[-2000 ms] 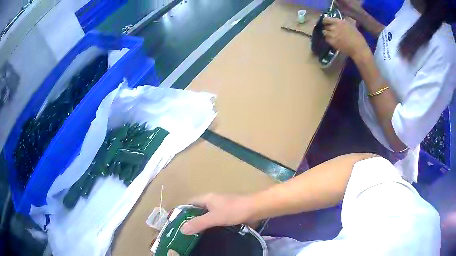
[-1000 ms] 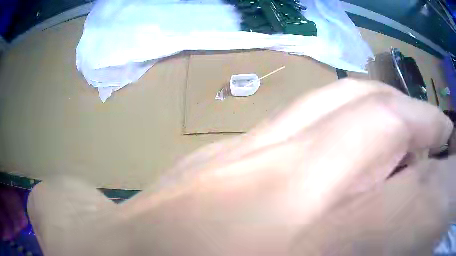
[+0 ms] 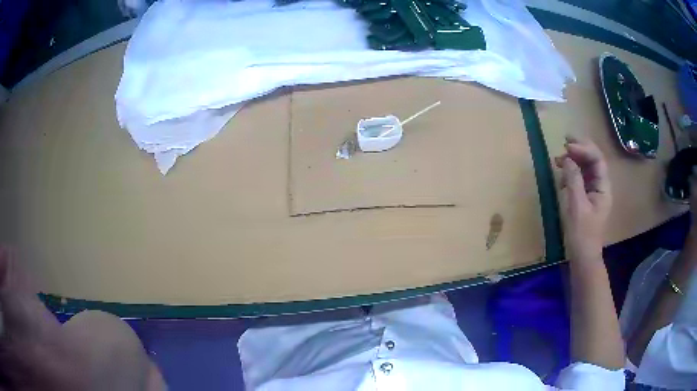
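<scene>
A small white cup [image 3: 379, 134] stands on the cardboard pad [image 3: 329, 183] with a pale thin stick [image 3: 420, 114] leaning in it. A clear shiny smear [image 3: 345, 150] lies beside the cup. My right hand [image 3: 585, 174] is raised at the right, fingers loosely curled and apart, with nothing seen in it. A green car body with a silver rim [image 3: 630, 107] lies on the bench just beyond it. My left hand [image 3: 15, 294] is blurred and cut off by the left edge; its fingers and anything in them cannot be made out.
A white sheet [image 3: 206, 76] with piled green parts [image 3: 428, 29] lies behind the cup. A green strip [image 3: 543, 176] crosses the bench. A neighbour's braceleted arm [image 3: 659, 305] and a dark body [image 3: 679, 174] are at the right edge. A brown stain [image 3: 494, 231] marks the cardboard.
The view has swung from the right to the bench front. The green body has left my hand and lies on the right. The blurred hand that covered the foreground has moved away.
</scene>
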